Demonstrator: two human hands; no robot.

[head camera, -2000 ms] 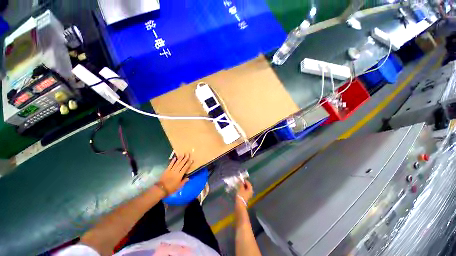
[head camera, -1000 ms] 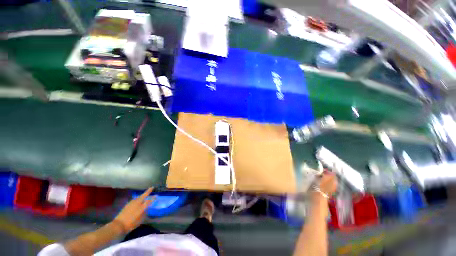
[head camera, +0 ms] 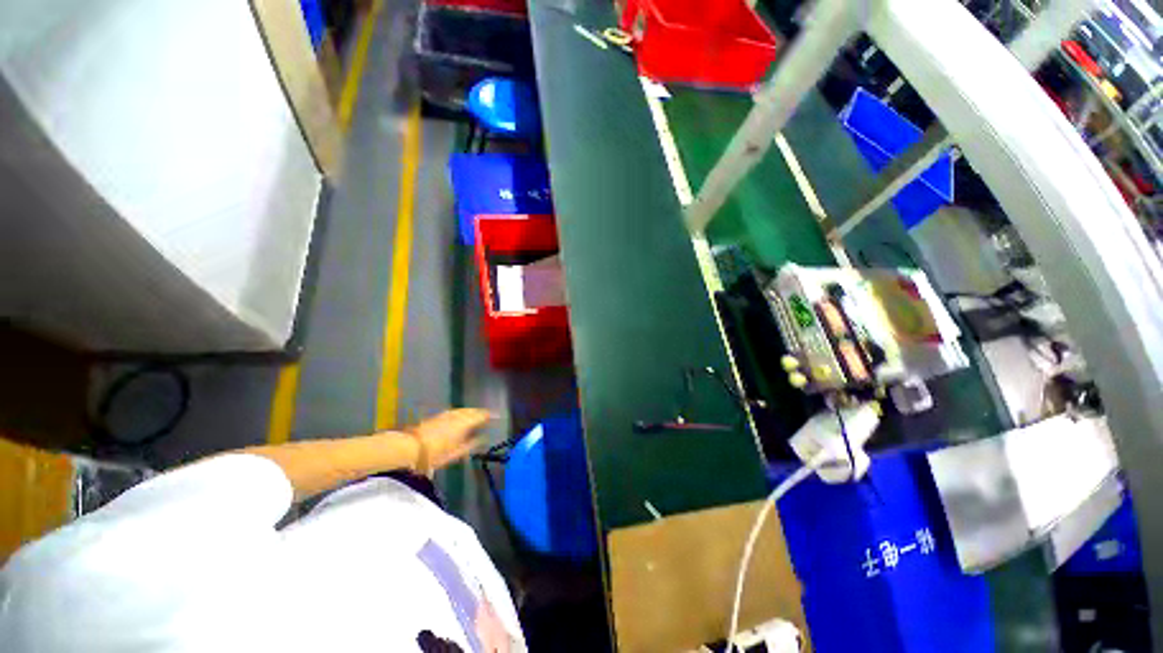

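Note:
My left hand (head camera: 453, 440) is beside the bench's front edge, over the floor, near a blue round stool (head camera: 548, 489). It looks empty, with its fingers slightly blurred. My right hand is out of the picture. A brown cardboard sheet (head camera: 676, 574) lies on the green bench (head camera: 606, 293). A white power strip (head camera: 772, 637) on it is cut off by the bottom edge, with a white cord (head camera: 750, 549) rising from it. A blue sheet with white lettering (head camera: 918, 600) lies beside the cardboard.
A red bin (head camera: 529, 342) with papers, a blue bin (head camera: 491, 191) and another blue stool (head camera: 501, 106) stand along the bench. A tester (head camera: 823, 332) sits farther back, near thin leads (head camera: 682, 424). A white frame post (head camera: 778, 115) crosses the upper right. Yellow lines mark the floor.
The view has swung left along the bench. My right hand, earlier at the right end by a white strip, has left the picture. My left hand now shows beside the bench edge.

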